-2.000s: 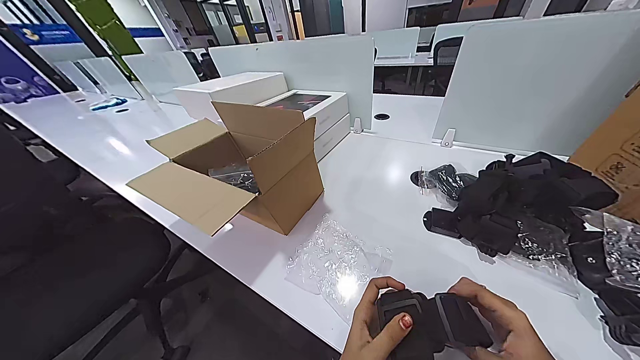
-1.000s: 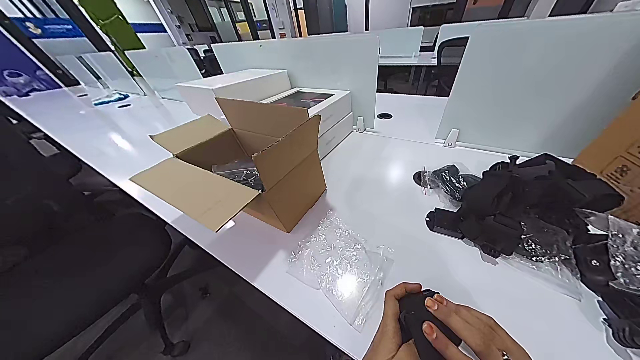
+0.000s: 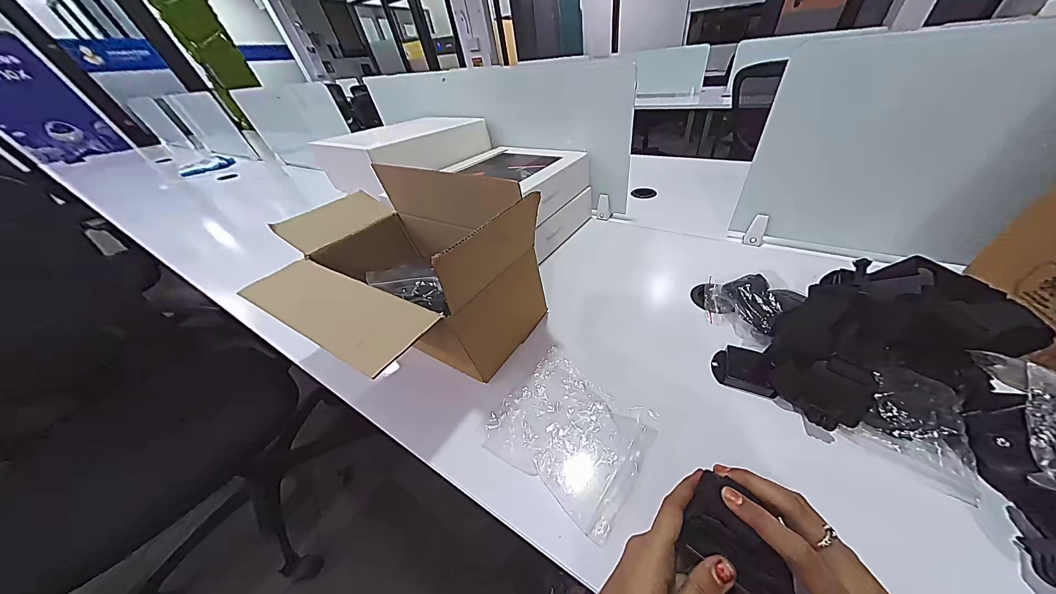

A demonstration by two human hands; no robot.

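Observation:
My left hand (image 3: 660, 540) and my right hand (image 3: 792, 528) both grip a compact black item (image 3: 726, 536) at the lower edge of the view, above the white desk. Its exact kind cannot be told. Just left of my hands lies a crumpled clear plastic bag (image 3: 577, 445). Farther left an open cardboard box (image 3: 495, 305) holds something dark in clear plastic (image 3: 412, 289). To the right is a pile of black straps and fabric gear (image 3: 899, 338), partly in clear bags, with a wrapped black piece (image 3: 751, 301) at its left end.
White boxes (image 3: 412, 140) stand behind the cardboard box, against a frosted divider (image 3: 511, 99). Another divider (image 3: 899, 140) rises behind the black pile. A second cardboard box (image 3: 1023, 256) is at the right edge. A black office chair (image 3: 148, 445) stands left of the desk edge.
Two seconds ago the black item was spread in two joined parts between my hands; now it is compact, with my hands closer together around it.

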